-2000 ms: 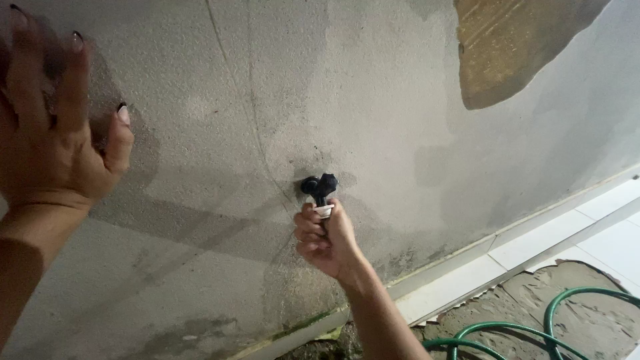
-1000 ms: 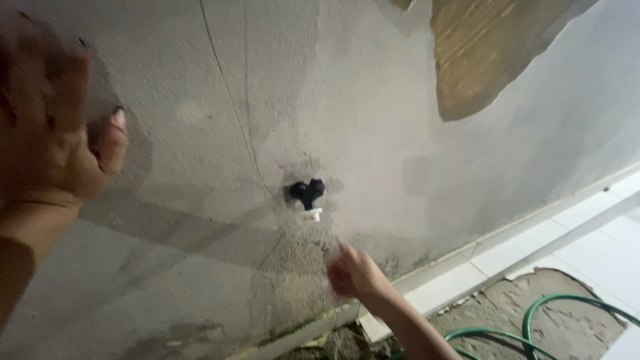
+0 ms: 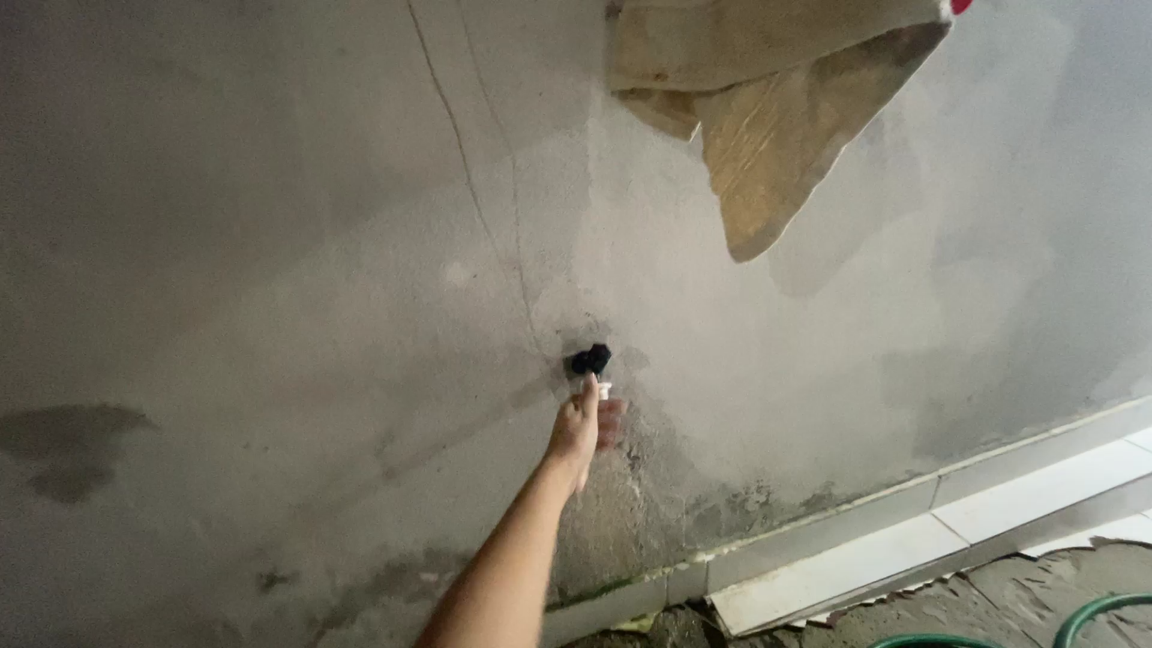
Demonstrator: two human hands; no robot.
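A small black wall tap (image 3: 591, 359) with a white part (image 3: 605, 391) at its lower end sticks out from the stained grey wall (image 3: 360, 270). My left hand (image 3: 589, 427) reaches up to it from below, thumb raised against the lower end, beside the white part. The other fingers are blurred and curl on the right, just under the tap; whether they grip anything is not clear. My right hand is out of view.
Beige-brown cloth (image 3: 783, 135) hangs at the top, with a red thing (image 3: 961, 5) at its corner. White tiles (image 3: 900, 549) run along the wall's foot at the lower right. A green hose (image 3: 1093, 612) lies on rough, broken ground.
My right hand held the tap's lower end, then let go and drew away down to the right; it is now out of view. My left hand has left the wall at the left and is at the tap.
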